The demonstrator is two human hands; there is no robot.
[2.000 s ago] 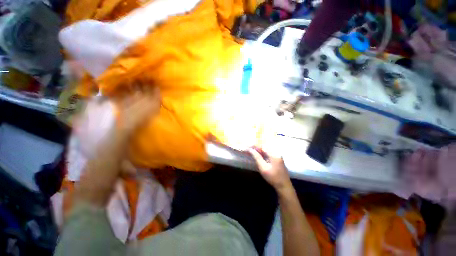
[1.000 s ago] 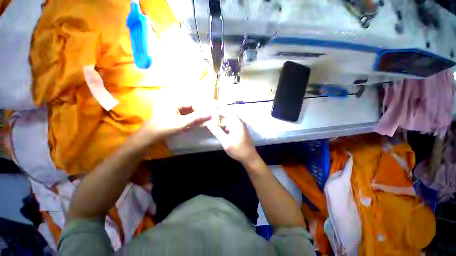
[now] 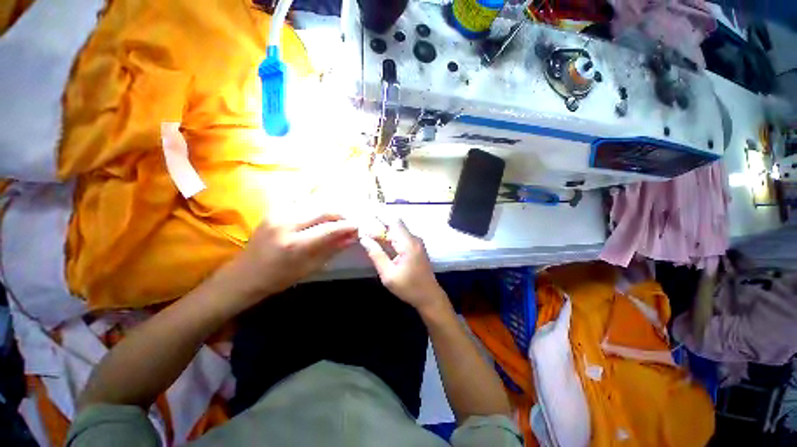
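My left hand point(image 3: 293, 251) and my right hand point(image 3: 404, 266) meet at the table edge, just in front of the needle area point(image 3: 384, 161) of the white sewing machine point(image 3: 524, 92). Their fingertips nearly touch around something small and washed out by glare; what it is cannot be told. Orange cloth point(image 3: 131, 201) with a small pale pink strip point(image 3: 182, 161) lies on the table left of the needle, beside and behind my left hand. The blue-ended hose point(image 3: 273, 94) hangs over the cloth. The presser foot is hard to make out in the bright light.
A black smartphone point(image 3: 477, 192) lies on the machine bed, with a blue-handled tool point(image 3: 535, 195) beside it. Dusty pink cloth point(image 3: 673, 218) hangs at the right. A blue basket point(image 3: 518, 306) and orange and pink garments point(image 3: 647, 384) are right of my lap. Another person's arm point(image 3: 704, 301) shows far right.
The left hand has come off the orange cloth to meet the right hand near the needle. Over the last second the view has shifted, showing more of the machine top; the hands stay together.
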